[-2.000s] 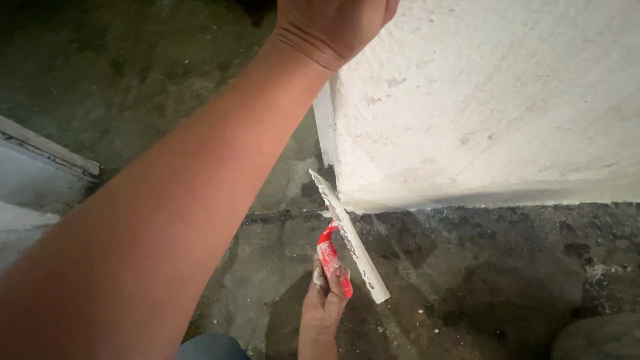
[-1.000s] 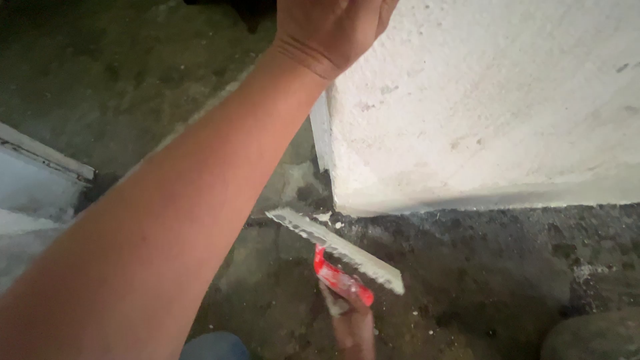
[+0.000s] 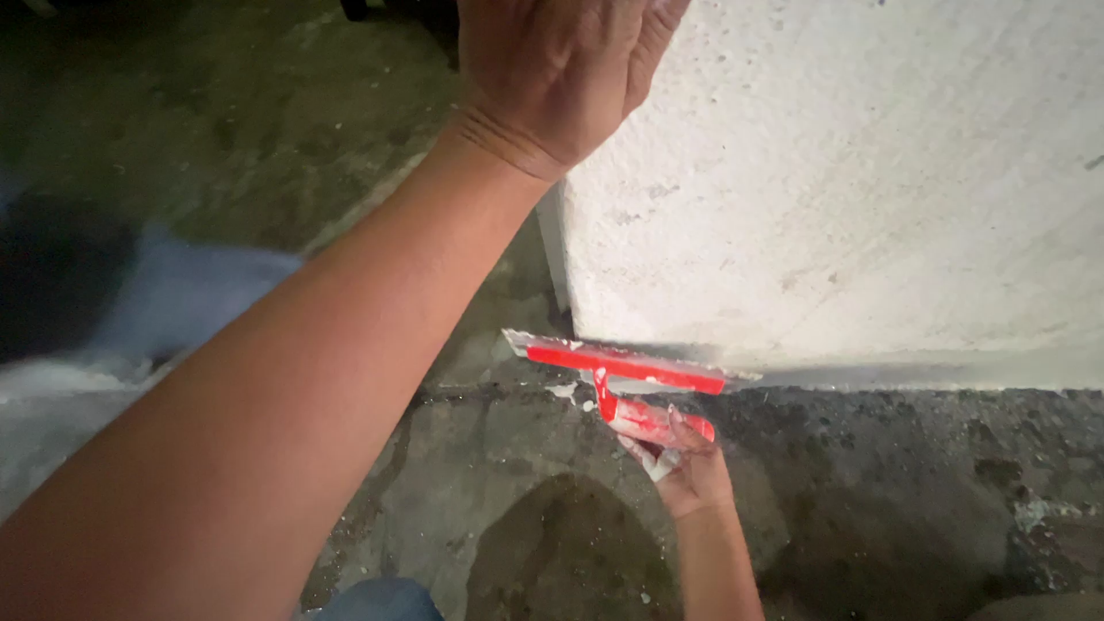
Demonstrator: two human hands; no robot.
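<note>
My left hand [image 3: 565,73] reaches across the top of the view, its back toward me, against or close beside the edge of a rough white wall [image 3: 828,190]. Its fingers are cut off by the frame's top, so whether it holds anything is hidden. Lower down, my right hand [image 3: 681,466], smeared with white paste, is closed around the red handle of a plastering trowel [image 3: 625,366]. The trowel's long blade, with white paste along its edge, lies across the foot of the wall corner. I cannot tell if it touches the wall.
A dark, stained concrete floor [image 3: 517,509] runs below the wall, with white splashes [image 3: 565,392] by the corner. A blurred pale blue and white object [image 3: 190,280] is at the left. Part of my knee in blue cloth [image 3: 379,599] shows at the bottom.
My right hand has turned the trowel, whose red-backed side now shows, and has moved it up to the foot of the wall corner. My left hand stays by the wall edge.
</note>
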